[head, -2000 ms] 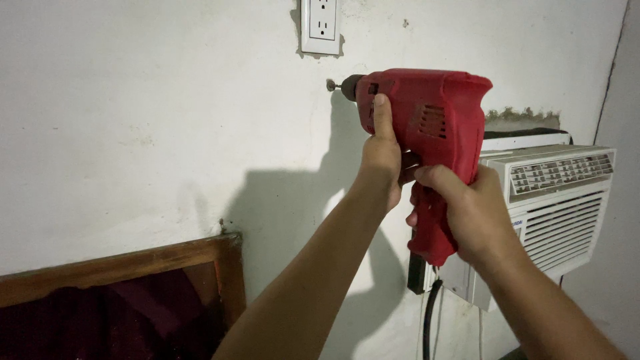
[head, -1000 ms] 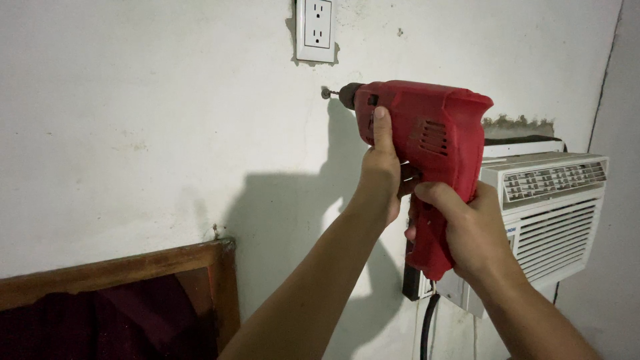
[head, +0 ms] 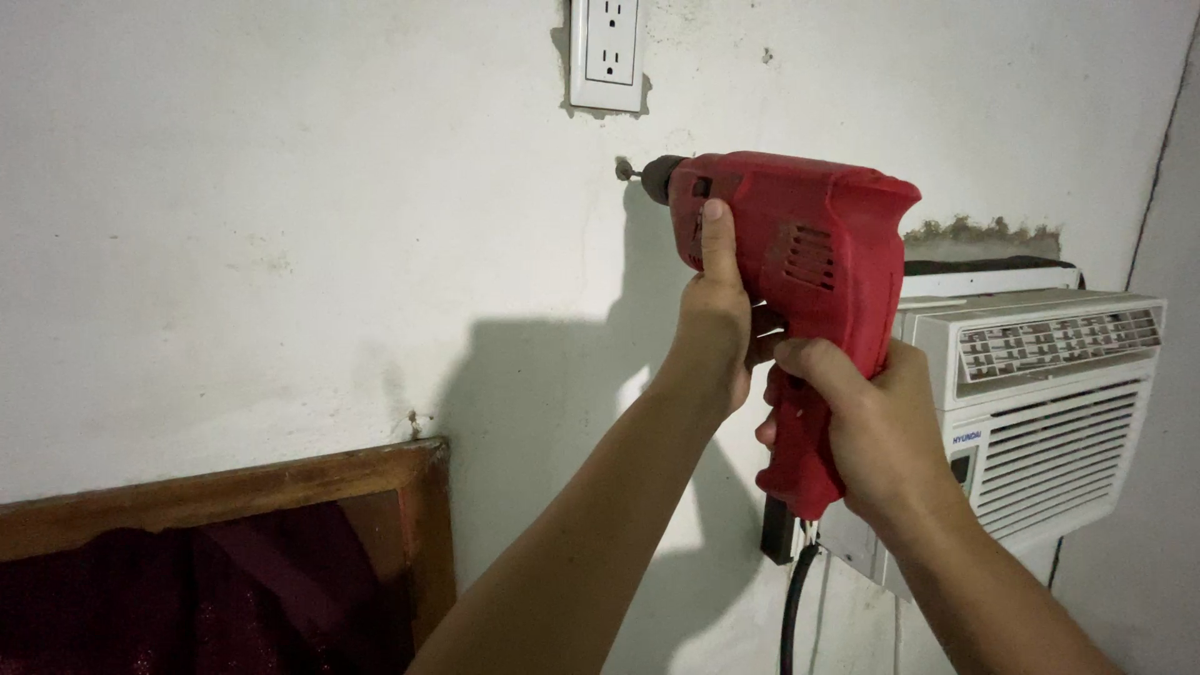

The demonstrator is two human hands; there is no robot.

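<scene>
A red corded power drill [head: 797, 234] points left at the white wall, its bit at a small hole [head: 623, 170] below the wall outlet. My left hand [head: 717, 309] supports the drill's body from beneath, thumb up along its near side behind the dark chuck [head: 661, 179]. Around the pistol grip my right hand [head: 872, 422] is closed, its fingers partly hidden behind the handle. Whether the bit is turning cannot be told. From the bottom of the grip hangs a black cord [head: 795, 600], with pale wires showing where it joins.
A white double outlet [head: 607, 56] is set in the wall above the bit. To the right, a Hyundai window air conditioner [head: 1050, 403] juts out close behind the drill. A wooden frame [head: 234, 487] with dark red cloth [head: 253, 591] is at lower left.
Both hands keep the same hold on the drill, and its bit stays at the same spot on the wall. The view has shifted slightly.
</scene>
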